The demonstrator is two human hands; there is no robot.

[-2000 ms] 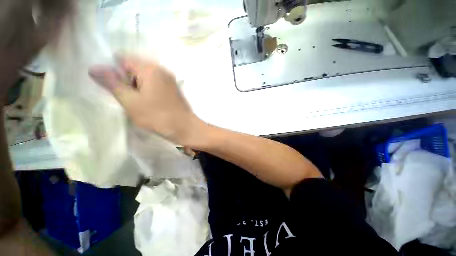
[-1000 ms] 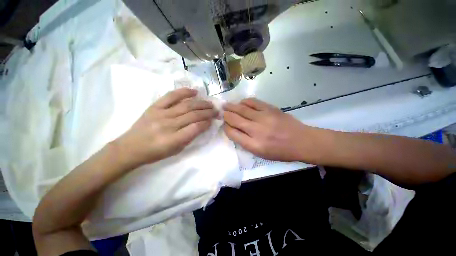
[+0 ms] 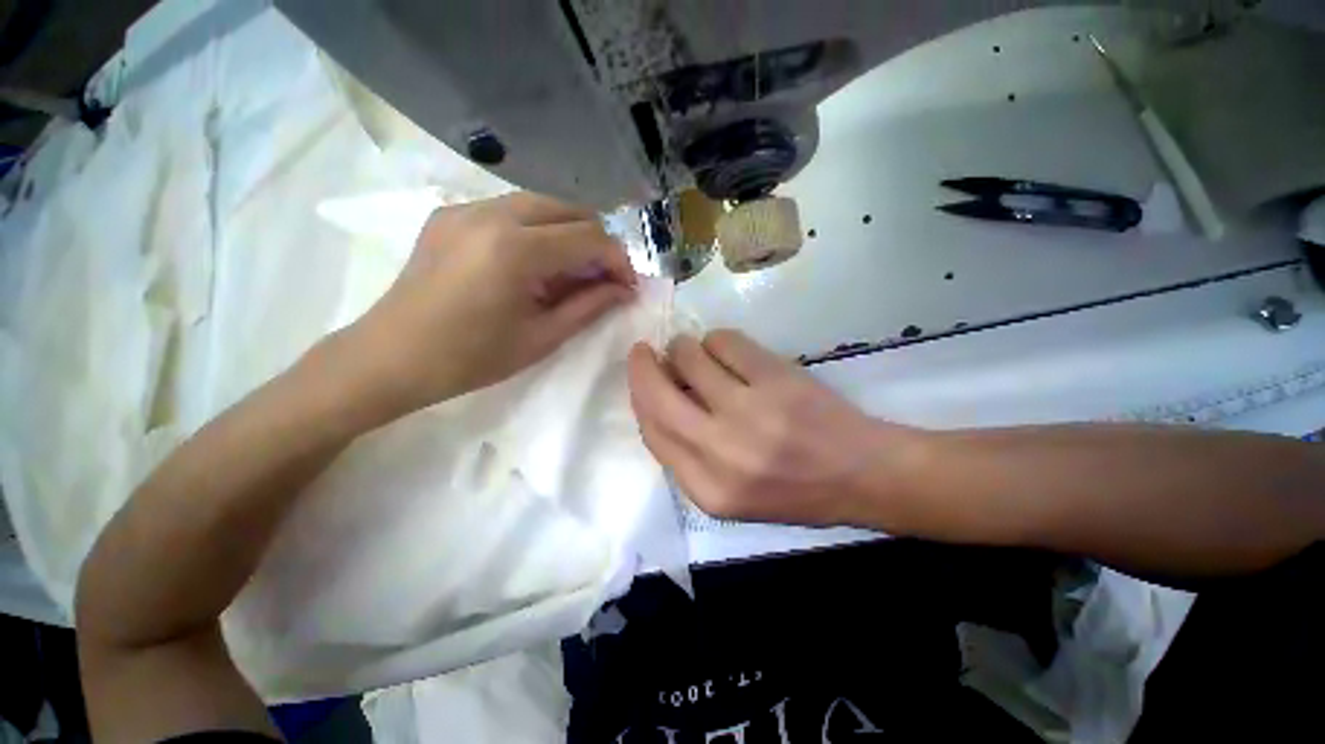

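A white to cream garment piece (image 3: 436,502) covers the bed left of the needle and hangs over the table's front edge. My left hand (image 3: 501,298) pinches the cloth between thumb and fingers just left of the presser foot (image 3: 658,240). My right hand (image 3: 748,422) pinches the cloth edge just in front of the foot, with its fingers bent. The cloth edge runs up to the foot between both hands. The needle tip is too small to make out.
The sewing machine head (image 3: 509,87) hangs above my hands. A beige ribbed knob (image 3: 760,234) is right of the foot. Black thread snips (image 3: 1040,204) and a pale stick (image 3: 1163,146) lie on the right of the bed. White cloth (image 3: 1112,640) shows below the table at right.
My left hand has lifted from lying flat on the cloth to pinching it by the foot. My right hand has moved slightly toward me. The view has come closer to the machine head.
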